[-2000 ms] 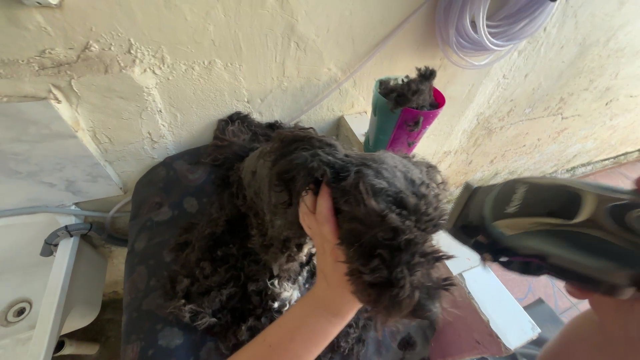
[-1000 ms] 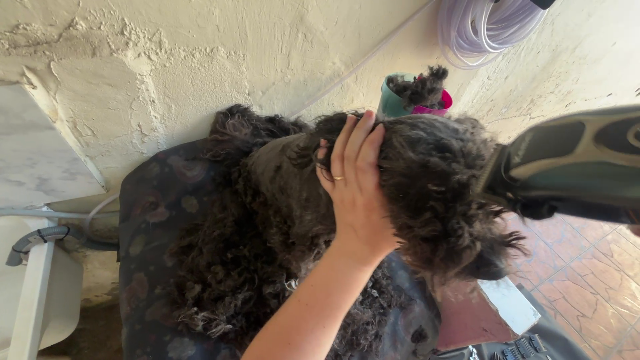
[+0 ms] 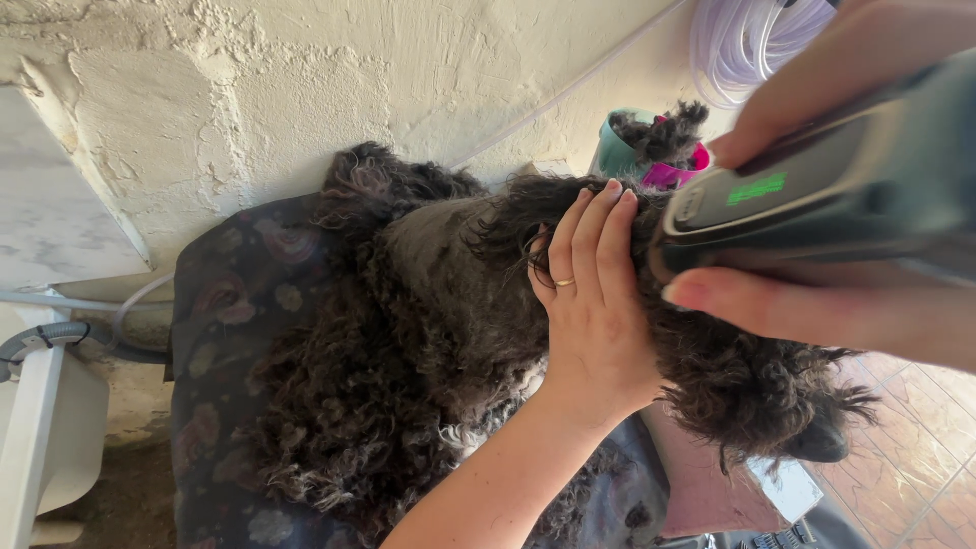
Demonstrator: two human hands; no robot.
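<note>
A curly dark-haired dog (image 3: 465,274) is on a dark patterned cloth (image 3: 221,366), its nose toward the lower right. Hair on its back is clipped short, while its head and flank are shaggy. My left hand (image 3: 598,305) lies on the dog's neck behind the head, fingers spread over the fur, a ring on one finger. From the right, my right hand (image 3: 823,313) grips an electric hair clipper (image 3: 808,191) with a lit green display, over the top of the dog's head. The clipper's blade end is hidden from view.
Behind the dog stand a teal cup (image 3: 614,152) and a pink cup (image 3: 671,174) with cut hair. Coiled clear hose (image 3: 743,46) hangs on the rough wall. A white basin (image 3: 72,427) with a grey pipe is at left. Clipper combs (image 3: 785,537) lie at the bottom, by tiled floor (image 3: 907,435).
The clipper has moved in from the right, over the dog's head. My left hand has gone from the side of the head to the neck. The dog's muzzle now points lower right.
</note>
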